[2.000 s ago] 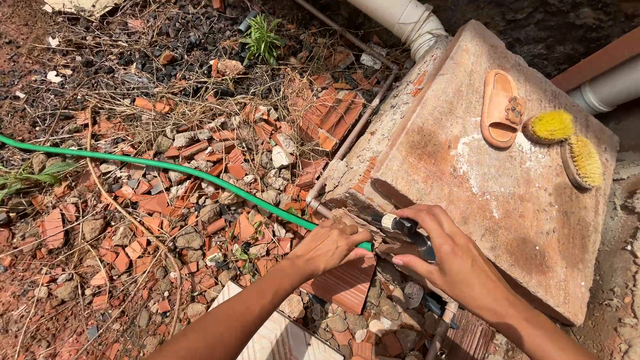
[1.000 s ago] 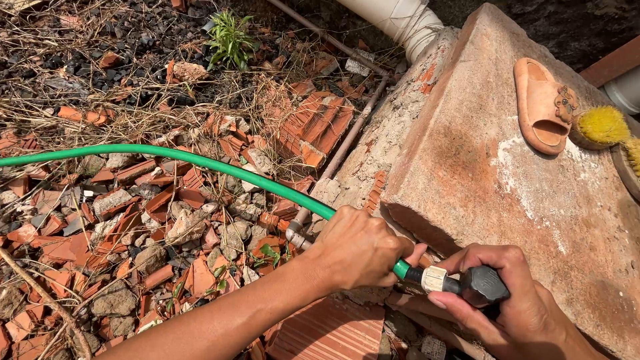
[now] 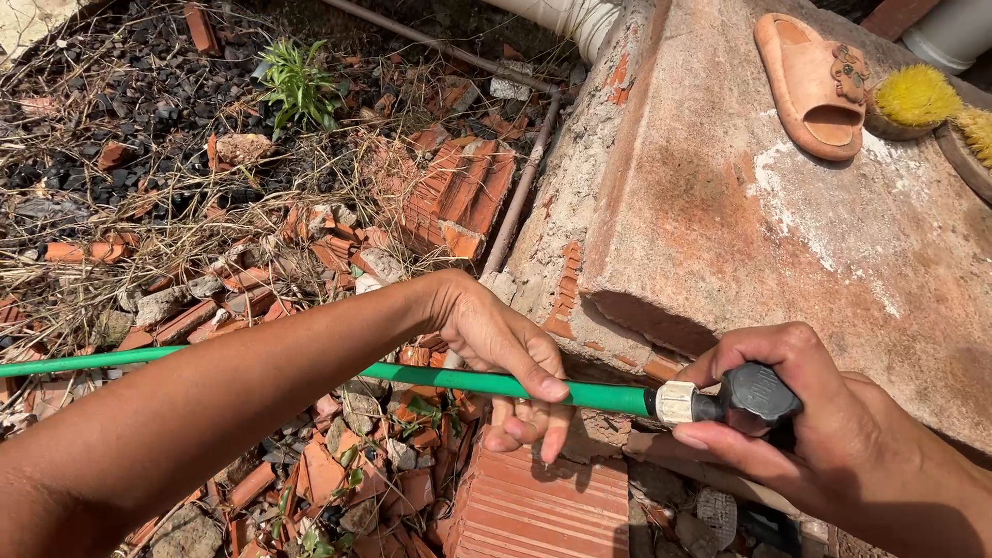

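Note:
A green garden hose (image 3: 442, 377) runs in from the left edge and ends in a white ribbed collar (image 3: 676, 401) on a black plastic tap (image 3: 756, 399) with a round knob. My right hand (image 3: 814, 434) grips the tap, its thumb and index finger on either side of the collar's end. My left hand (image 3: 515, 364) is at the hose just left of the collar, thumb over it and the other fingers loosely spread beneath. Whether its palm presses on the hose cannot be told.
A concrete slab (image 3: 697, 209) at the right bears a peach slide sandal (image 3: 814, 85) and yellow brushes (image 3: 914, 97). Brown pipe (image 3: 527, 178) runs along its base. Broken brick and rubble (image 3: 325, 480) cover the ground, with a hollow brick (image 3: 542, 504) below my hands and a green plant (image 3: 298, 85) farther back.
The hose end with its collar and the black tap have come into plain sight between my hands. My left hand's fingers have loosened from their closed grip on the hose. The view has moved nearer.

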